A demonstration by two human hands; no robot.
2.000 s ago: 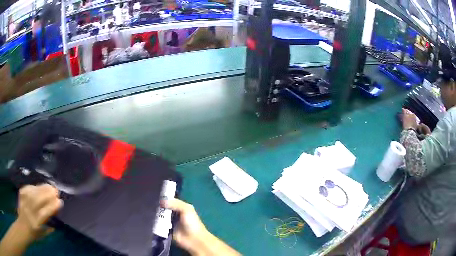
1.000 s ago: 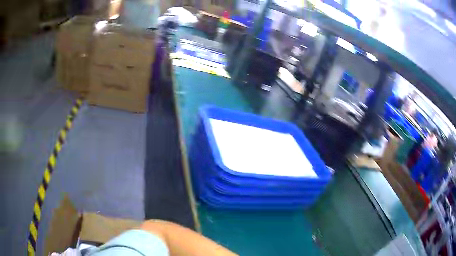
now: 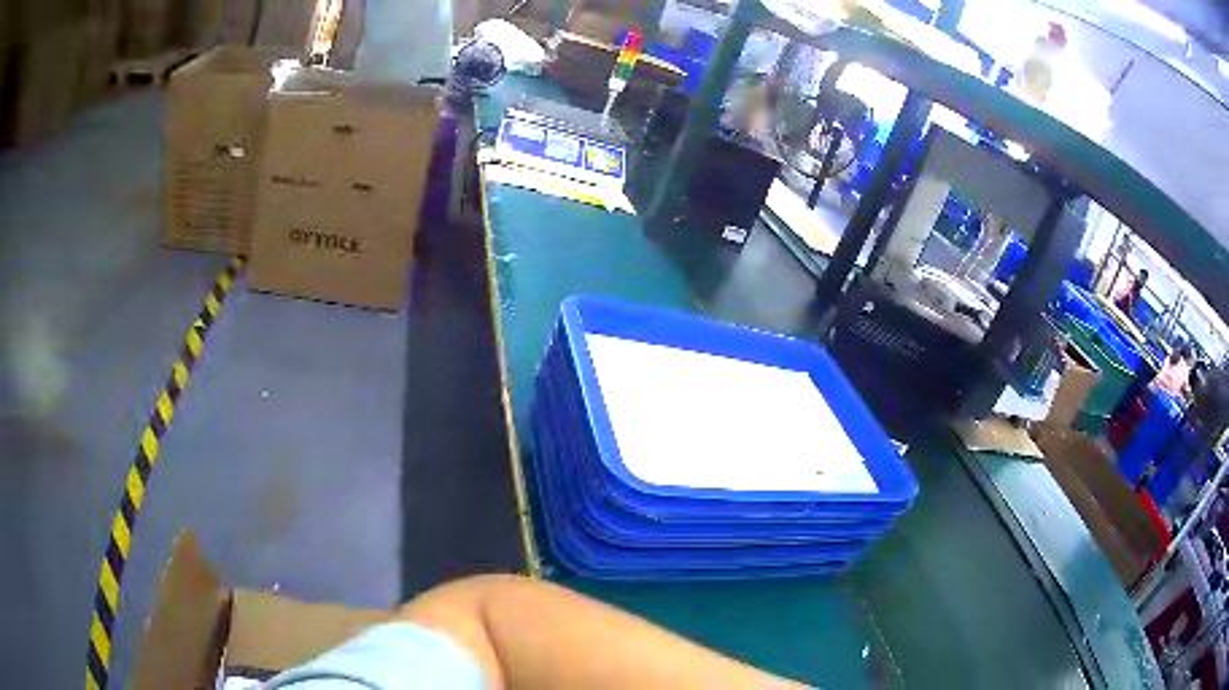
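Note:
No hand shows in the head view. A bare forearm and a light blue sleeve cross the bottom edge, and the hand is cut off by the picture's edge. A stack of several blue plastic trays (image 3: 701,506) stands on the green bench (image 3: 559,263) just beyond the arm. A white liner sheet (image 3: 728,418) lies flat in the top tray. At the bottom left, an open cardboard carton (image 3: 290,631) is partly hidden by the sleeve, and its contents are mostly out of sight.
Closed brown cartons (image 3: 337,196) stand on the grey floor at the upper left, beside yellow-black floor tape (image 3: 159,404). A blue-white panel device (image 3: 559,148) sits at the bench's far end. Dark upright posts and machines stand along the conveyor (image 3: 943,539) at right.
The view has swung left from the black box, manuals and neighbouring worker to the blue trays and floor. Both hands have left the picture. Over the last second the forearm reaches farther right.

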